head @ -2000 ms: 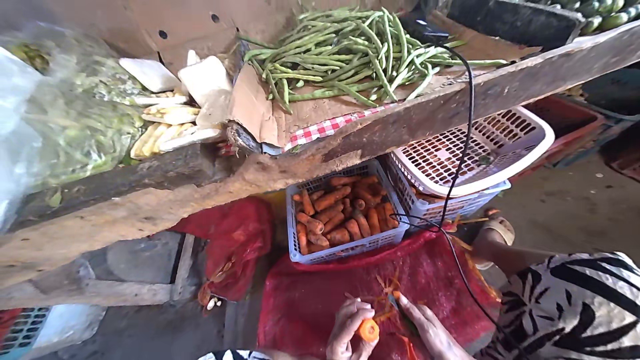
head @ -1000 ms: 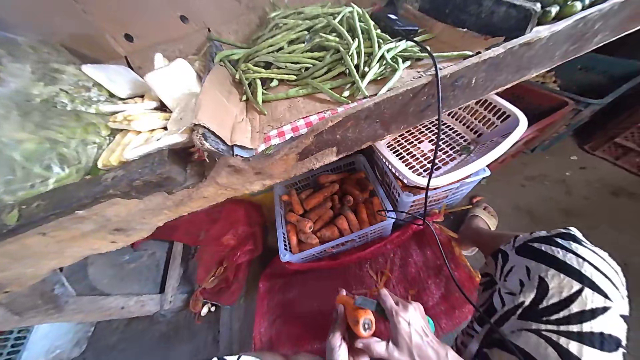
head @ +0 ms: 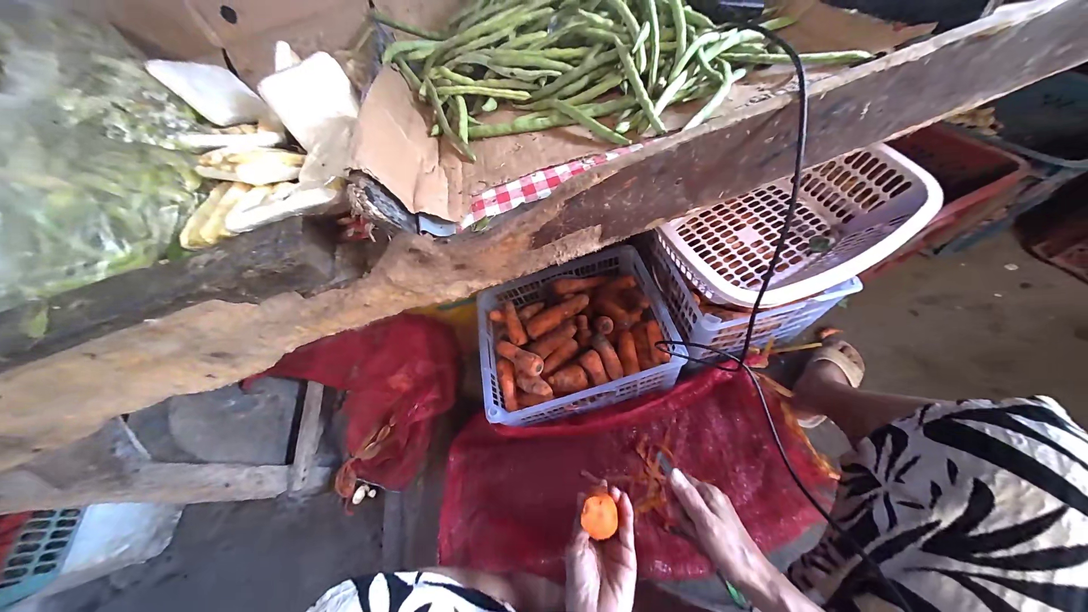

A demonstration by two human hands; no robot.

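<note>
At the bottom centre, my left hand [head: 602, 552] holds a carrot [head: 599, 517] with its cut or peeled orange end facing up. To its right, my right hand [head: 710, 518] is closed around a tool, probably a knife [head: 665, 463]; only a small grey tip shows past the fingers, and a bit of green shows by the wrist. Thin orange peelings [head: 650, 484] lie on the red mesh sack [head: 527, 484] under both hands. Just beyond the sack, a light blue plastic crate [head: 557, 412] holds several unpeeled-looking carrots [head: 557, 316].
A rough wooden beam [head: 476, 263] crosses above the crate, edging a stall with green beans [head: 578, 68], baby corn [head: 246, 166] and bagged greens [head: 76, 161]. A white basket [head: 918, 212] sits on another crate. A black cable [head: 795, 170] hangs down beside my right hand. My patterned-clothed knee [head: 960, 501] is at right.
My hands were together at the carrot one second ago; now they are apart, the right one off to the side with the tool. The carrot's orange end now faces up.
</note>
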